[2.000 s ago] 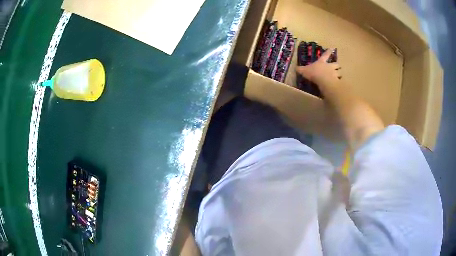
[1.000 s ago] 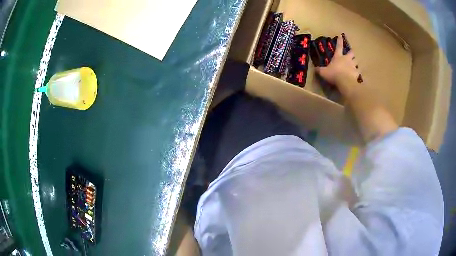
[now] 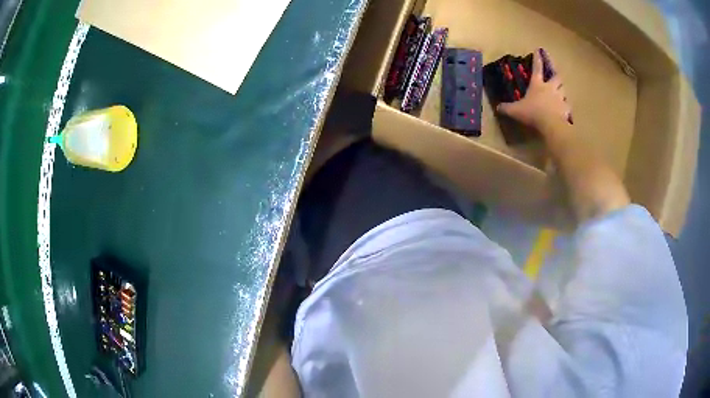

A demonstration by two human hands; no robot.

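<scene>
My right hand is inside the cardboard box, closed around several black top covers with red spots. One top cover lies apart to their left, and more covers stand on edge at the box's left wall. An open power strip base with brass, wires and a pale board lies on the green bench at the lower left. My left hand is not visible; only a bit of forearm shows at the bottom edge.
A yellow squeeze bottle lies on the bench, its teal nozzle at the white rail. A tan cardboard sheet is at the bench's top. The bench edge runs between bench and box. Black cord lies below the base.
My right hand has moved right inside the box with several covers. One cover has separated from the left row and now lies flatter. The view has shifted slightly.
</scene>
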